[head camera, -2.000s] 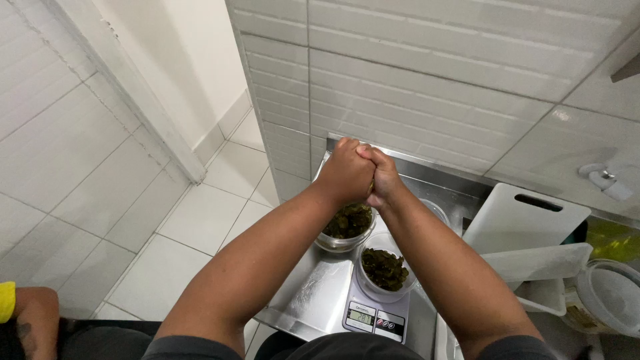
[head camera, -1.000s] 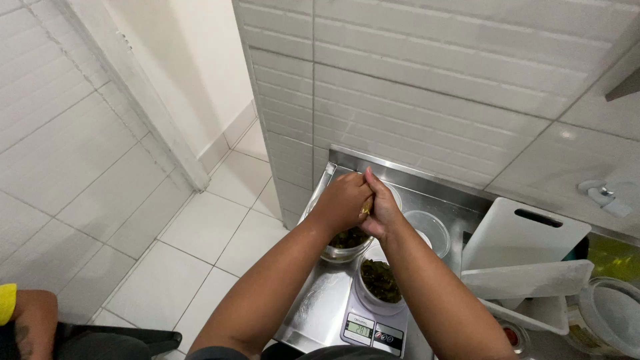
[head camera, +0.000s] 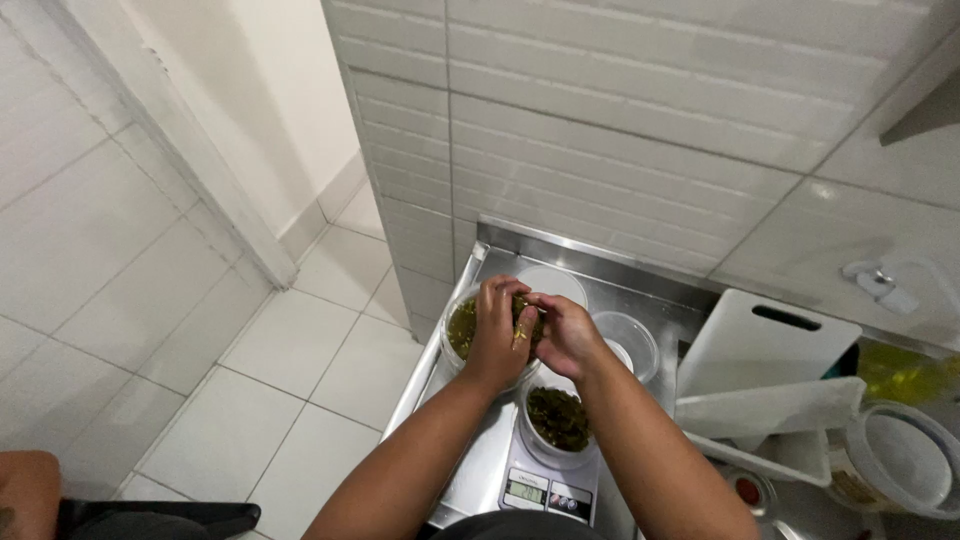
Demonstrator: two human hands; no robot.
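Note:
My left hand (head camera: 499, 330) and my right hand (head camera: 566, 337) are cupped together around a wad of dark green, leafy food (head camera: 519, 313), with pale bits stuck to the left fingers. They are over the right side of a clear round tub (head camera: 459, 330) of greenish liquid and green pieces. Nearer to me, a smaller round container (head camera: 534, 442) full of chopped dark greens (head camera: 559, 418) sits on a white digital kitchen scale (head camera: 521, 480) with a lit display. Part of the wad is hidden by my fingers.
Behind my hands lies a white round lid (head camera: 553, 281); right of them is a clear round container (head camera: 634, 341). A white cutting board (head camera: 750, 345), a white plastic bin (head camera: 772, 405) and a large clear tub (head camera: 911, 450) stand at the right. Another person's arm (head camera: 28, 487) is lower left.
My hands were clasped tightly together above the tub; now they have loosened and lowered toward it, with the green wad showing between them.

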